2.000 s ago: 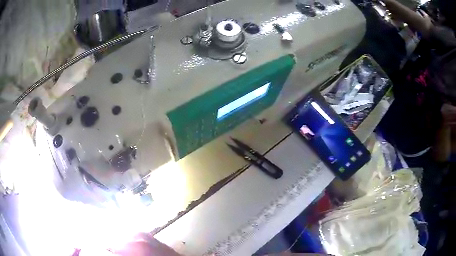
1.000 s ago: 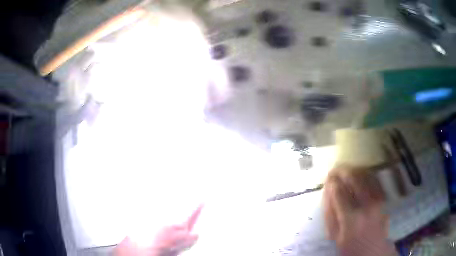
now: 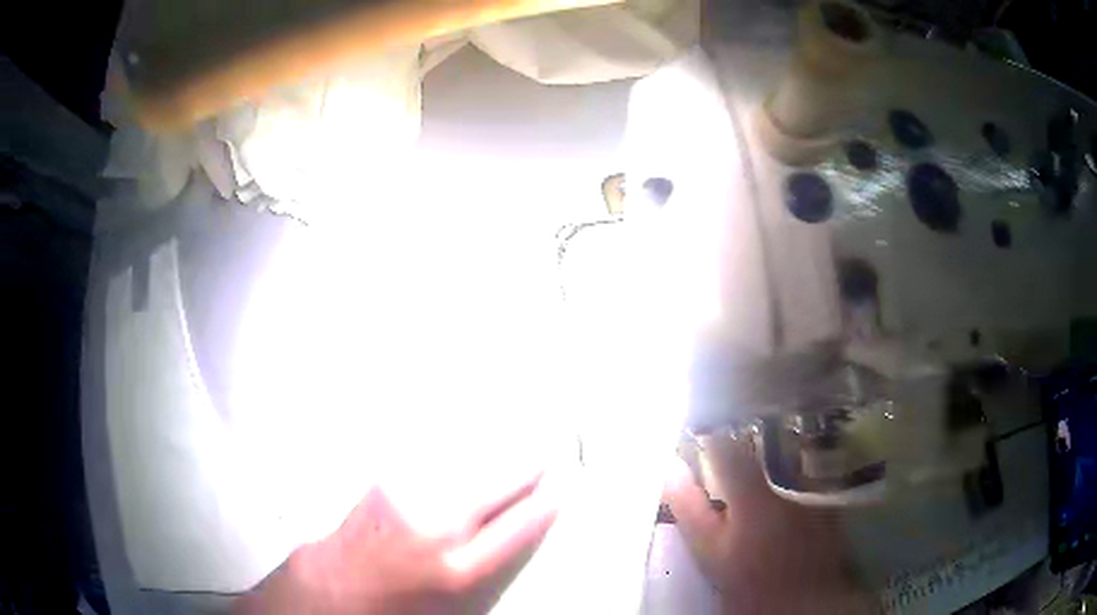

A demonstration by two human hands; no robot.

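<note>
A white cut panel (image 3: 144, 445) with a curved edge lies flat at the left, with a short dark-grey rectangle (image 3: 141, 282) at its far end. Cloth in the middle is bleached out by the lamp. My left hand (image 3: 403, 559) rests low in the middle on the bright cloth, palm down, fingers spread and partly lost in glare. My right hand (image 3: 770, 529) is blurred, just below the sewing machine head (image 3: 890, 252), its fingertips beside the needle area. A small dark thing shows at its fingertips; whether it is held is unclear. The needle is hidden.
Crumpled cream cloth (image 3: 271, 144) lies at the back left under a blurred yellowish bar (image 3: 361, 54). Dark snips (image 3: 984, 481) lie right of my right hand. A smartphone (image 3: 1073, 481) is at the right edge. A ruler scale (image 3: 962, 583) runs along the table's front.
The view has swung left, showing the left panel. My right hand has moved from beside the snips to near the needle area. My left hand remains low on the bright cloth.
</note>
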